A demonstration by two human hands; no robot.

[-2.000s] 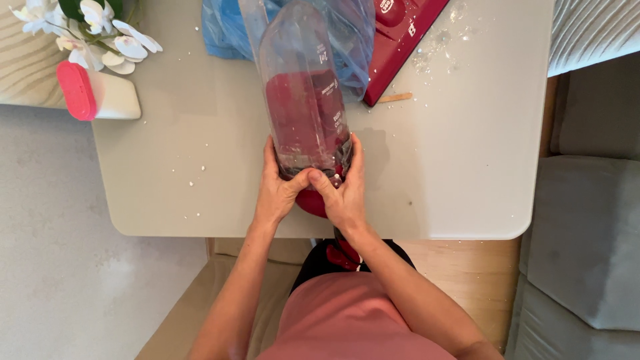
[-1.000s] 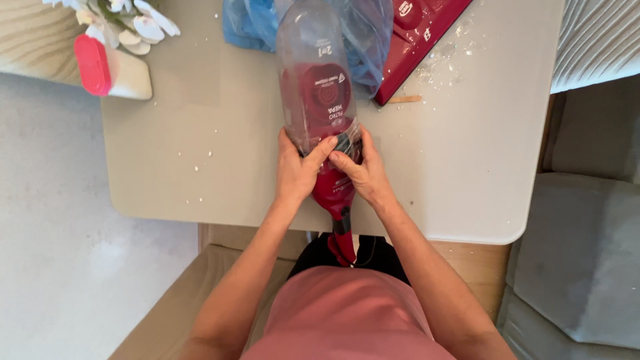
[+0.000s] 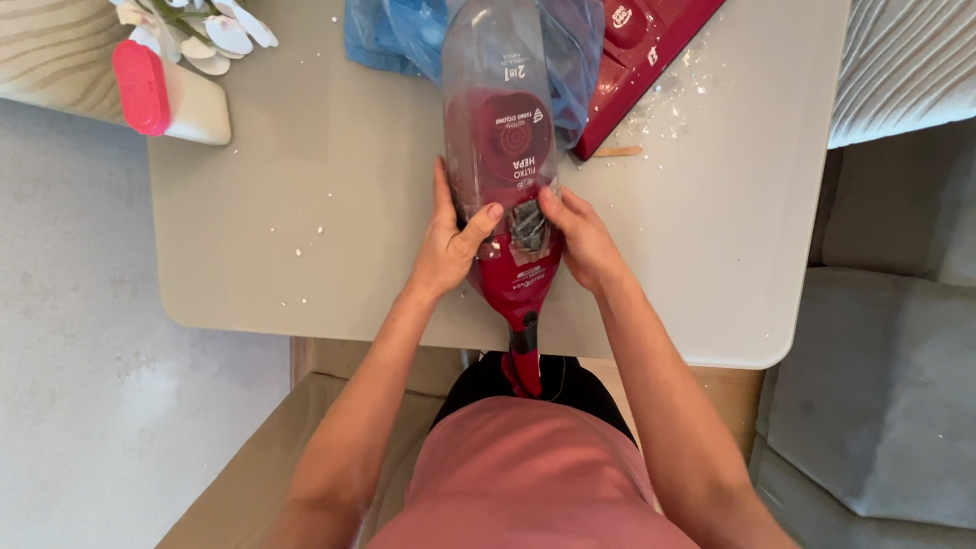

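A red handheld vacuum cleaner (image 3: 518, 274) with a clear plastic dust container (image 3: 499, 114) lies over the table's front edge, its handle pointing at my body. My left hand (image 3: 450, 240) grips its left side, with the thumb on the lower rim of the clear container. On the other side my right hand (image 3: 583, 236) holds it, thumb near the dark latch area (image 3: 528, 226). Fingers of both hands are partly hidden beneath the body. The container's far end overlaps a blue plastic bag (image 3: 404, 38). Printed writing shows on the clear plastic and the red body.
A red vacuum floor head (image 3: 648, 69) lies at the back right beside a small wooden stick (image 3: 618, 151), with white crumbs scattered around. At the back left stand a white container with a pink lid (image 3: 141, 88) and white artificial-looking flowers (image 3: 229, 34). The pale table (image 3: 366, 267) has rounded corners.
My thumbs, close together earlier, are now apart on either side of the latch area. More of the red body shows between my hands.
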